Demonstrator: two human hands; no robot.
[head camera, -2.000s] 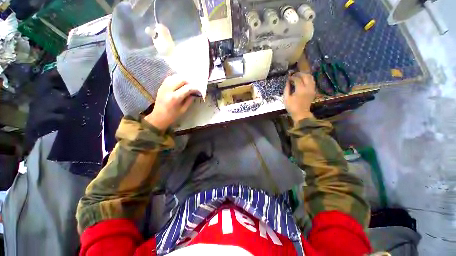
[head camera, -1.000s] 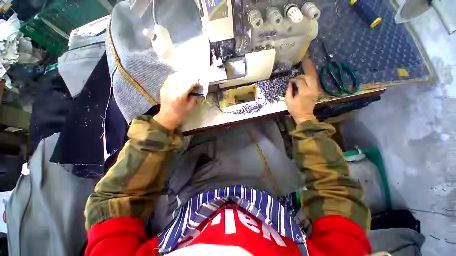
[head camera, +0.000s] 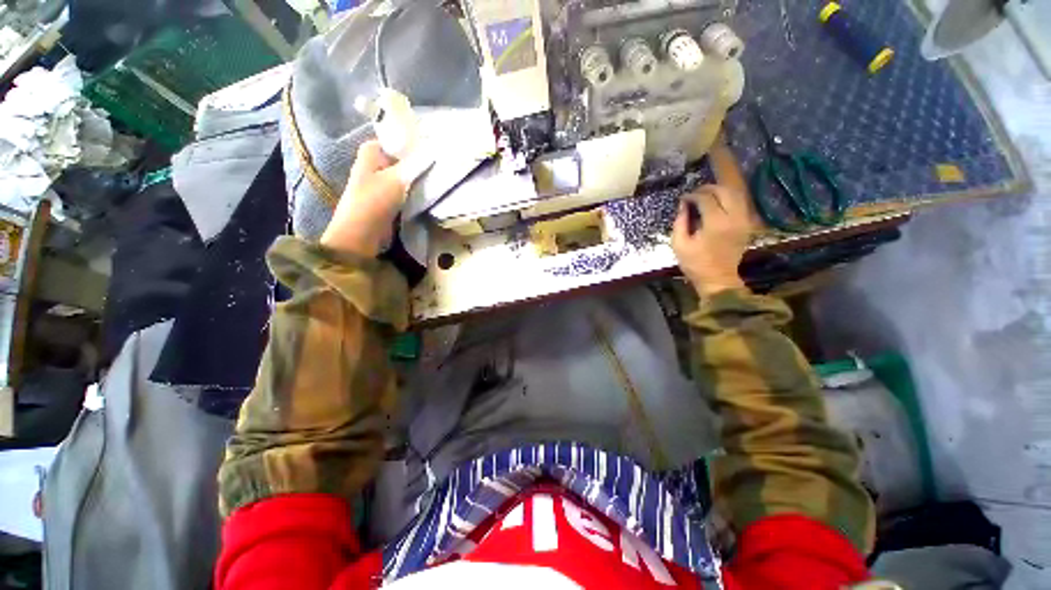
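Note:
My left hand (head camera: 371, 203) grips the edge of a grey garment panel (head camera: 429, 58) left of the needle area. The panel lies bunched on the table, with a brown-gold strip (head camera: 305, 150) along its left side; a dark edge shows below my hand. The cream overlock machine (head camera: 611, 167) stands in front of me, cover plate out, small white lamp (head camera: 395, 121) beside it. My right hand (head camera: 711, 231) rests with curled fingers at the table edge by the speckled trimmings (head camera: 648, 225); whether it holds anything is not clear.
Green-handled scissors (head camera: 798, 187) and a yellow and blue screwdriver (head camera: 856, 37) lie on the blue mat (head camera: 899, 138). Dark cloth (head camera: 231, 288) and grey cloth (head camera: 127, 461) are piled left. Grey cloth (head camera: 553, 369) covers my lap. A green-rimmed crate (head camera: 910, 421) stands right.
My left hand has moved left, away from the needle area, and the panel edge there has shifted and turned with it. My right hand stays by the trimmings. The whole view has shifted slightly.

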